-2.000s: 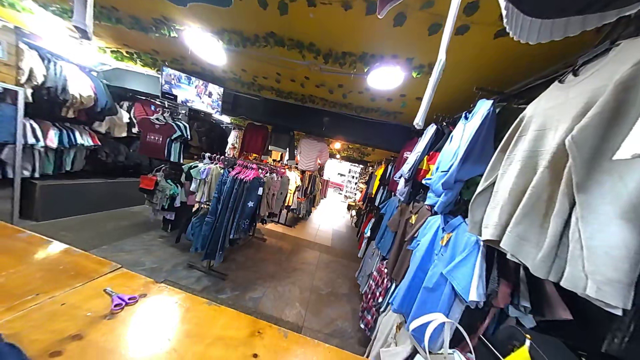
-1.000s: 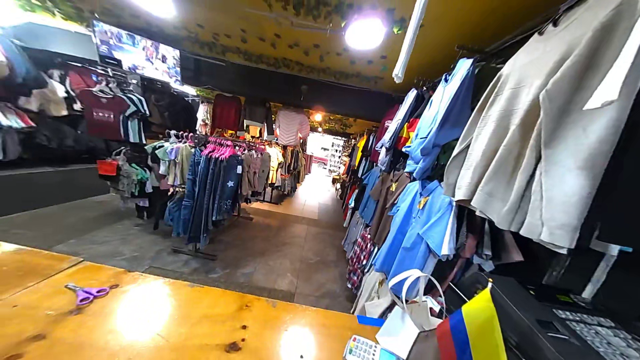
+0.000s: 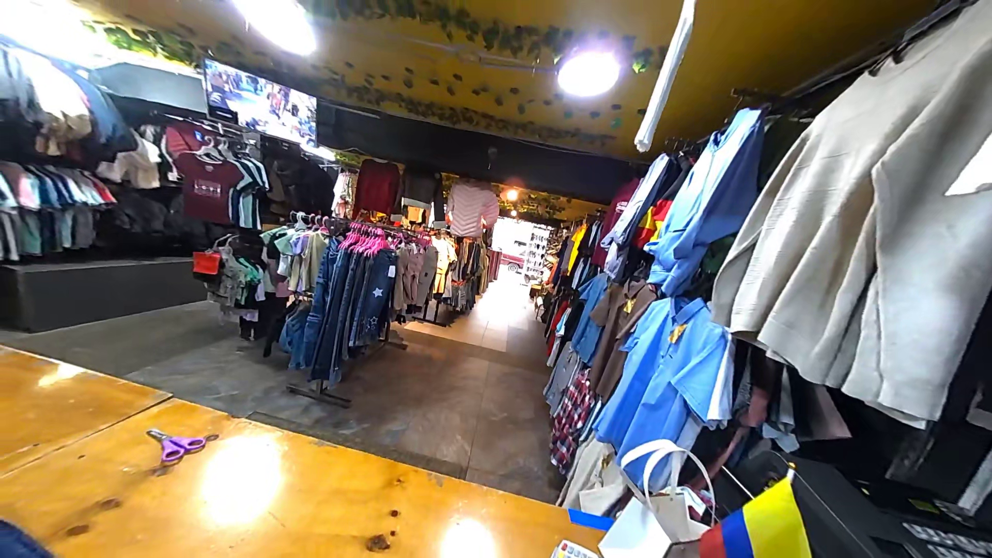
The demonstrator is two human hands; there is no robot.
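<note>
Neither of my hands shows in the head view, so what they hold or touch is hidden. Purple-handled scissors lie on the glossy wooden counter, left of its middle. Near the counter's right end stands a white paper bag with looped handles. A small yellow, blue and red flag is beside it. Part of a keypad device shows at the bottom edge. A scrap of dark blue fabric is at the lower left corner.
Beyond the counter, a rack of jeans stands on the tiled floor. Blue shirts and a beige garment hang at the right. A black machine with keys is at the lower right. A screen hangs at the upper left.
The view has swung right and then partly back left. The bag and flag, mostly out of view two seconds ago, now show. The scissors remain on the counter.
</note>
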